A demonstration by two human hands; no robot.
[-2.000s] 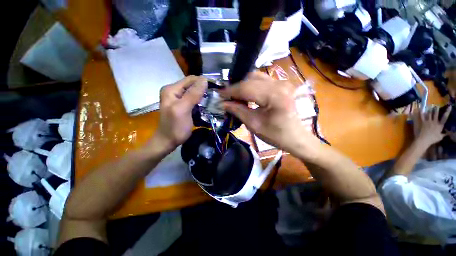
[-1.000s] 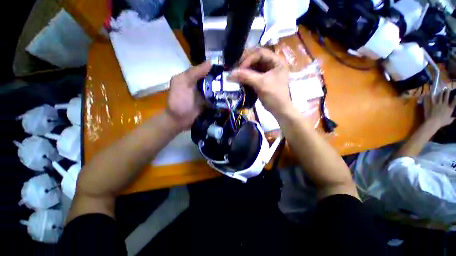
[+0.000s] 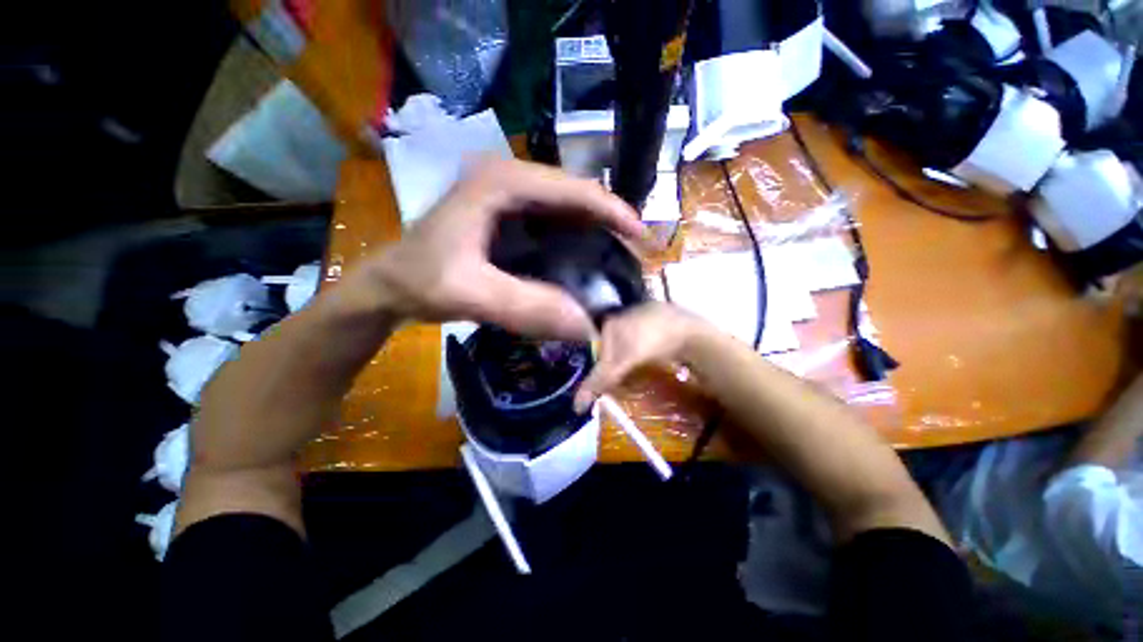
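A security camera with a white housing point(image 3: 539, 470) and two white antennas lies at the bench's front edge, its dark inside facing up. My left hand point(image 3: 470, 251) curls around a glossy black rounded camera head point(image 3: 570, 257) just above the housing. My right hand point(image 3: 646, 351) is at the lower right of the head, fingertips at the housing's black rim. Whether the right fingers pinch a wire or a part is hidden. The black electric screwdriver point(image 3: 646, 100) stands behind the head.
The orange bench point(image 3: 978, 339) holds white sheets point(image 3: 802, 276), clear film and a black cable point(image 3: 865, 326). Finished-looking white-and-black cameras point(image 3: 1015, 138) crowd the right back. White housings point(image 3: 201, 370) sit in a dark crate at left. Another person's sleeve point(image 3: 1090, 514) shows at right.
The black head is now turned over, dark shell up, its open internals no longer showing. My left hand has moved over it, my right hand down to the rim. The housing has turned, showing both antennas.
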